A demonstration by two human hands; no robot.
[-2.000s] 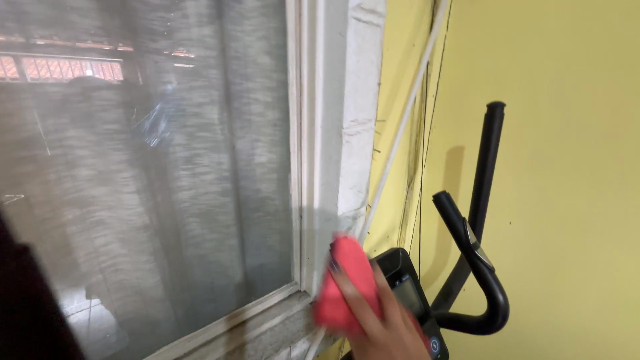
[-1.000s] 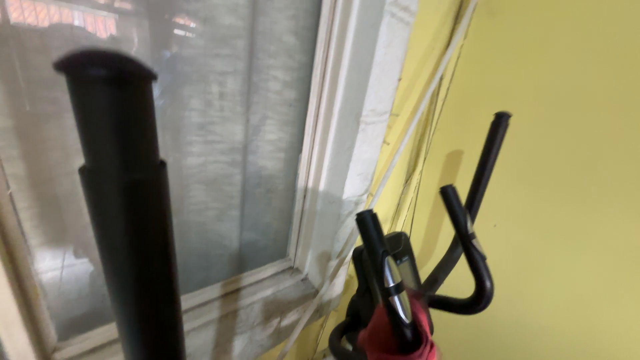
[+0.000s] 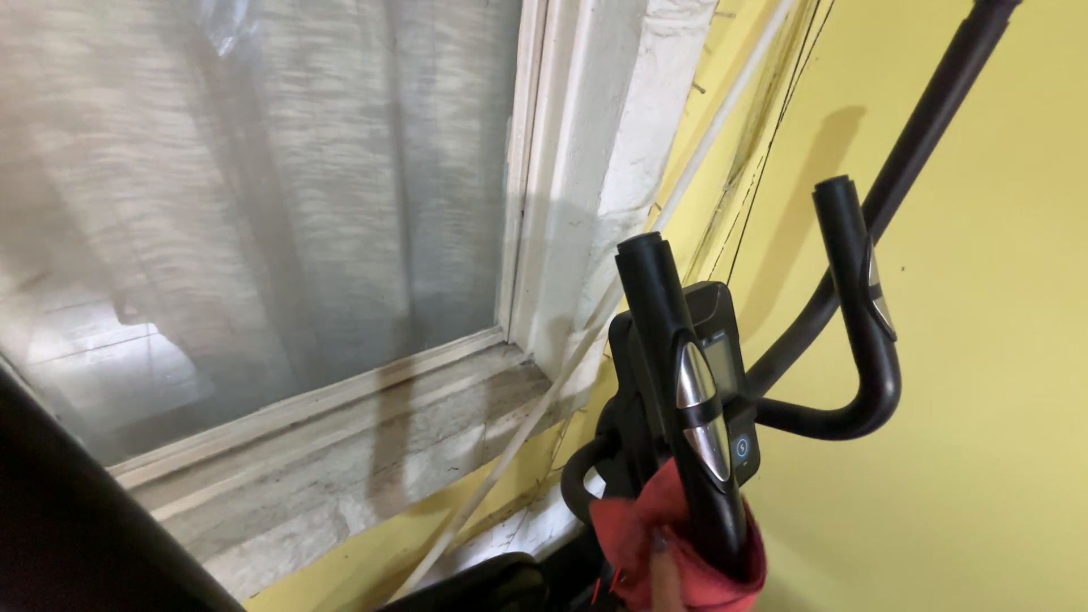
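At the bottom of the head view, a finger of my right hand (image 3: 665,578) presses a red cloth (image 3: 680,531), with the rest of the hand hidden or out of frame. The cloth wraps around the lower part of a black handlebar (image 3: 650,289) with metal grip sensors. Behind that bar is the elliptical trainer's console (image 3: 722,357) with a small screen. A matching curved handlebar (image 3: 854,340) stands to its right. My left hand is out of view.
A white-framed window (image 3: 314,408) with a curtain behind its glass fills the left. A pale cable (image 3: 527,433) runs diagonally past it. A long black arm (image 3: 935,110) crosses the yellow wall (image 3: 977,425); a dark bar (image 3: 85,510) is close at lower left.
My right hand and the red cloth have gone from beside the window frame to the nearer handlebar. The dark bar at left, upright one second ago, now slants across the lower left corner.
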